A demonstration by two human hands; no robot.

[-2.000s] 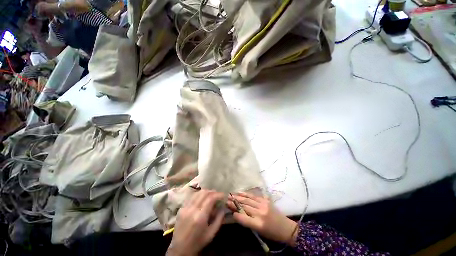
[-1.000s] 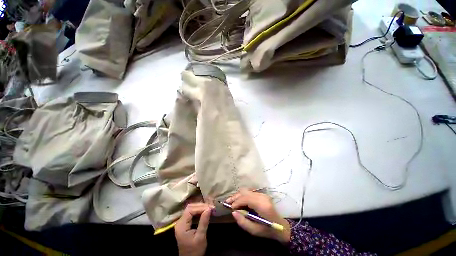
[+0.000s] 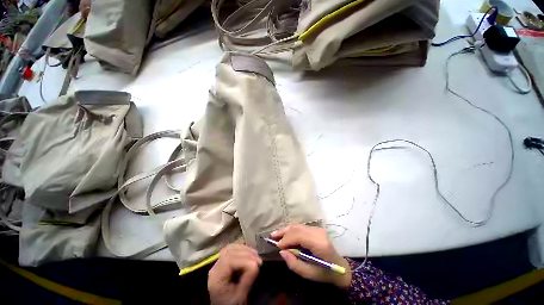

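A beige fabric bag (image 3: 253, 143) lies creased on the white table in front of me, its near end at the table's front edge. A yellow edging (image 3: 200, 264) shows at its lower left. My right hand (image 3: 310, 253) holds a pen-like corded tool (image 3: 319, 261), its thin tip on or just above the cloth near the bag's lower edge. My left hand (image 3: 234, 271) is at the near edge, left of the tip, fingers curled; whether it pinches cloth or thread cannot be told. Loose threads (image 3: 340, 208) lie to the right.
The tool's cord (image 3: 434, 173) curls across the white table (image 3: 411, 113) to a black plug (image 3: 501, 38) in a white socket block. More beige bags lie left (image 3: 71, 155) and beyond (image 3: 364, 30). Straps (image 3: 146, 179) loop left of the bag. A small black item (image 3: 533, 143) lies far right.
Over the last second, my left hand's fingers have curled in and sit slightly right. The right hand keeps the tool near the same spot. The whole view has shifted a little.
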